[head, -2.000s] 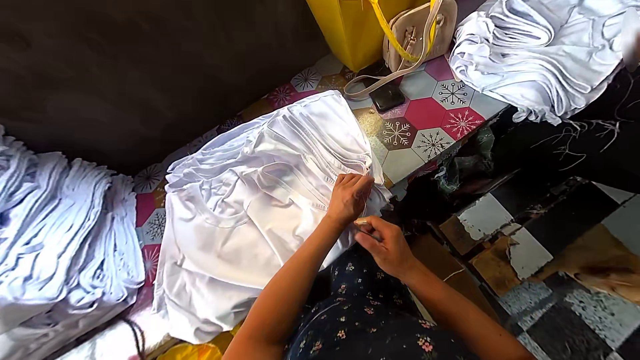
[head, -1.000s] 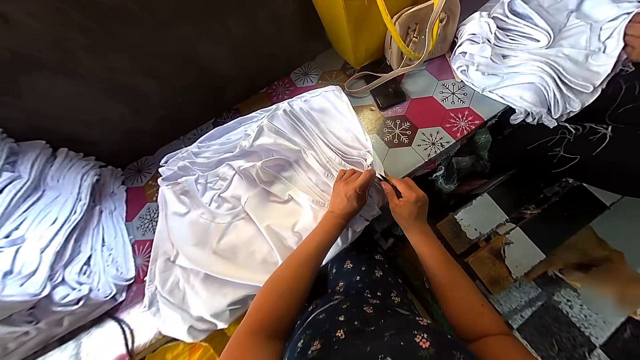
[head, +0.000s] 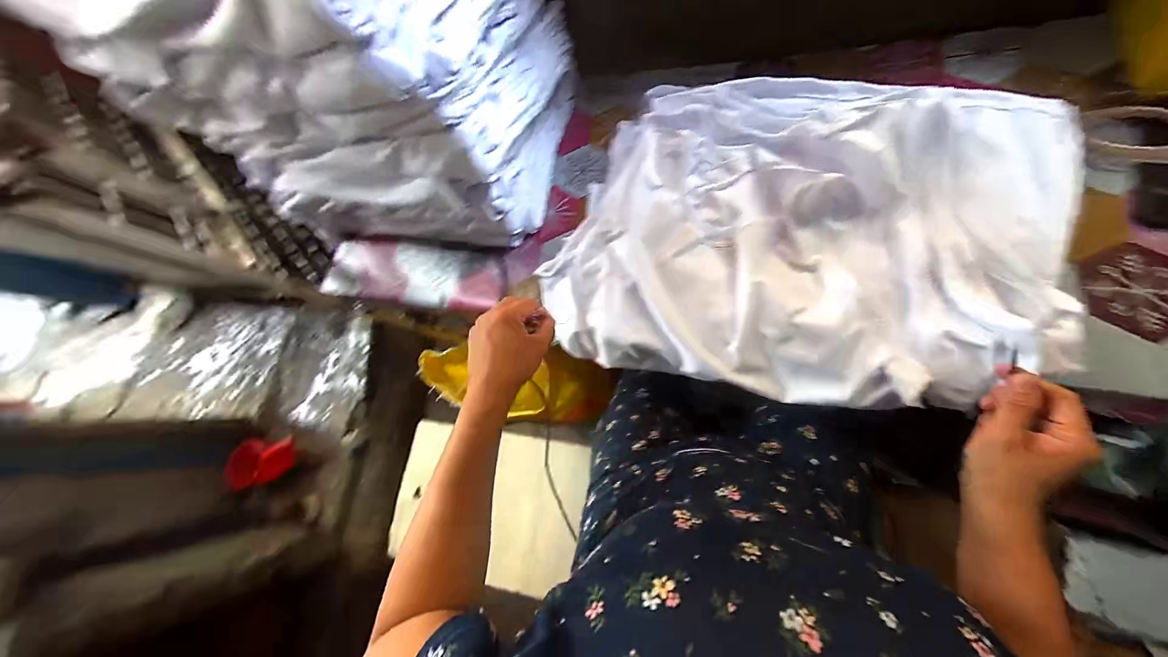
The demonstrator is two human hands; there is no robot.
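Note:
A stack of white cloth garments [head: 803, 237] lies spread before me, its near edge hanging over my lap. My left hand [head: 511, 338] is closed at the stack's left corner; whether cloth is pinched in it cannot be made out. At the lower right edge of the stack, my right hand [head: 1027, 424] has its fingers closed on a small dark pointed tool [head: 1011, 358], whose tip lies against the cloth. The kind of tool is blurred.
More white cloth [head: 392, 119] is piled at the upper left. The patterned table cover [head: 1127, 287] shows at the right, beside a strap [head: 1122, 132]. Yellow material [head: 570, 388] hangs below the table edge near my left arm. A red object [head: 260, 463] lies lower left.
The view has swung left. My hands, close together at the stack's right side before, are now far apart, the left one at the left corner.

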